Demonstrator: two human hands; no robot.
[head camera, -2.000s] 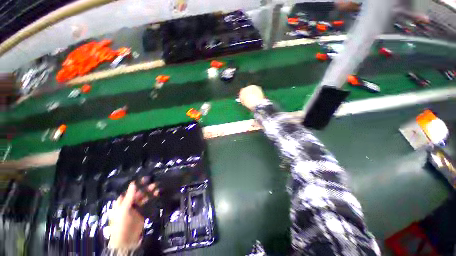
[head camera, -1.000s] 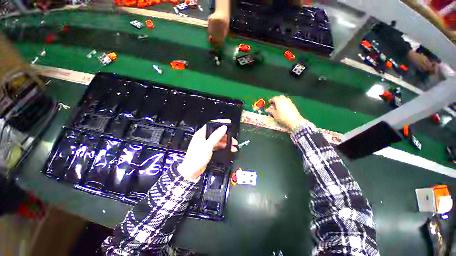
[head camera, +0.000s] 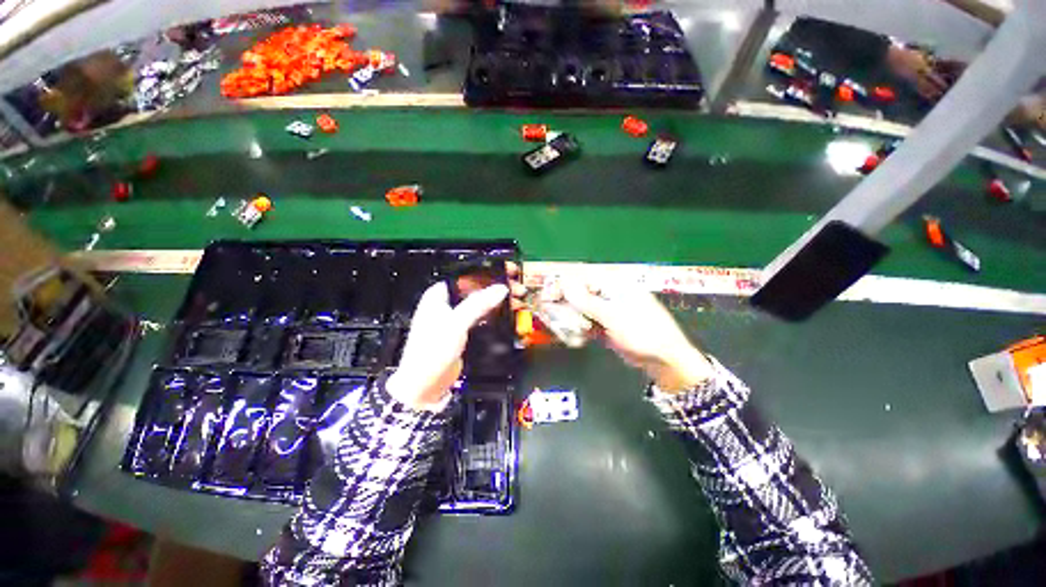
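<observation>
My left hand (head camera: 434, 344) holds a black housing (head camera: 479, 275) over the right part of the black blister tray (head camera: 287, 275). My right hand (head camera: 629, 327) is just right of it, its fingertips closed on a small pale part (head camera: 560, 315), blurred, with orange beside it. Whether the pale part touches the housing is hard to tell. A white insert plate (head camera: 555, 406) with dark dots lies on the bench right of the tray, a small orange piece at its left end.
Orange parts (head camera: 403, 196) and black-and-white subassemblies (head camera: 551, 153) lie on the green belt (head camera: 459, 218). A grey post with a black rectangular piece (head camera: 820, 271) stands at right. A white-and-orange box (head camera: 1009, 375) is far right. Another black tray (head camera: 585, 63) lies beyond the belt.
My right hand has moved from the belt edge down and left, close to my left hand, with parts in its fingers. The other person's hand over the belt has gone from there.
</observation>
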